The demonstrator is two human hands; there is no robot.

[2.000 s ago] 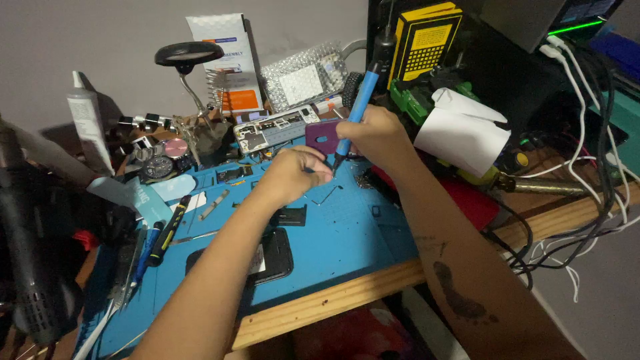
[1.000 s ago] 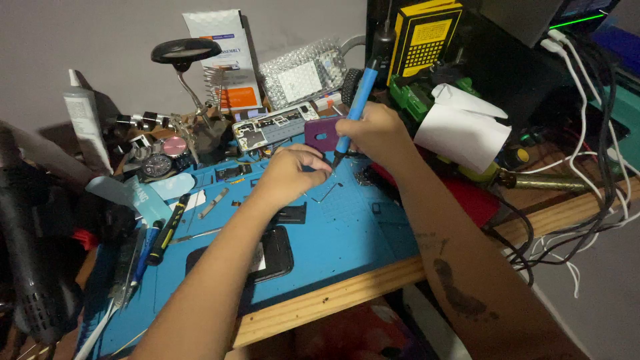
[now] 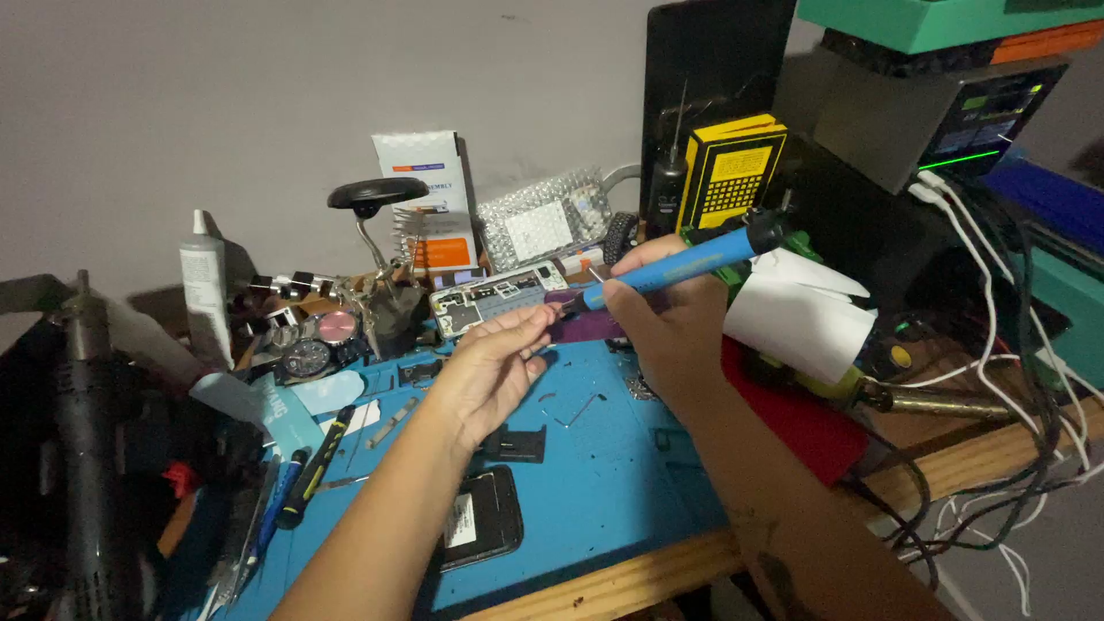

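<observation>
My right hand grips a blue pen-shaped tool, tilted with its dark end up to the right and its narrow tip at my left fingertips. My left hand pinches something small between thumb and forefinger; what it is cannot be made out. Behind the fingers is a purple flat piece. An opened smartphone with bare internals lies just behind my hands. On the blue work mat below them are a black phone part, a dark phone and thin small pieces.
Screwdrivers and tweezers lie left, near a hot air gun. Behind stand a white tube, watches, a bubble-wrap pouch and a yellow-black box. At right are white paper, a red item, cables and a wooden edge.
The blue tool has swung from nearly upright to a low slant toward the right. My right hand has turned with it, and its tip stays by my left fingers. The view has tipped upward.
</observation>
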